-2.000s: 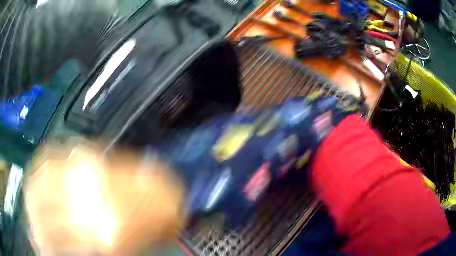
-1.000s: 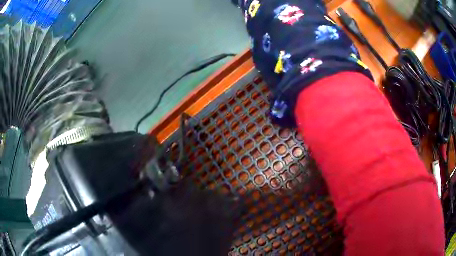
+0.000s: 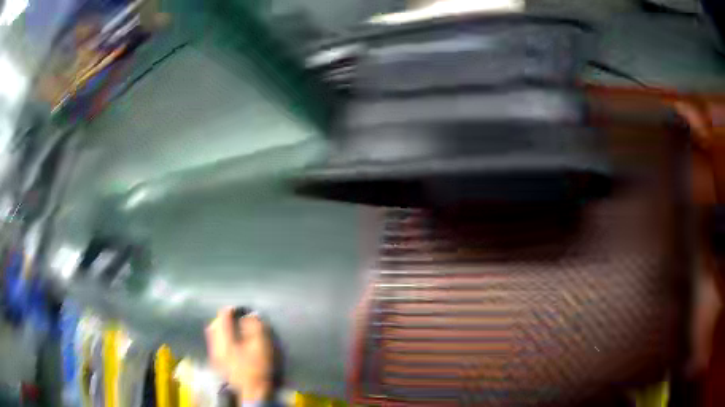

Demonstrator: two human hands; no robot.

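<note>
The frame is strongly blurred. My left hand (image 3: 245, 354) is small at the lower left, over the front part of the green-grey bench top. Its fingers look bent, with a small dark spot at the fingertips; whether it holds something cannot be told. My right hand is not recognisable in view. The dark perforated mat (image 3: 517, 318) lies in the orange tray (image 3: 362, 350) at the lower right. No circuit board or housing can be made out on it.
The black extraction hood (image 3: 477, 119) hangs over the back of the mat. The green-grey bench top (image 3: 246, 238) is left of the tray. Yellow strips (image 3: 111, 366) show below the bench edge at lower left. Blurred mixed items (image 3: 95, 56) are at the upper left.
The view has swung left, showing more bench left of the tray. The red sleeve and dark patterned cuff have left the picture. A bare-looking hand now shows at lower left.
</note>
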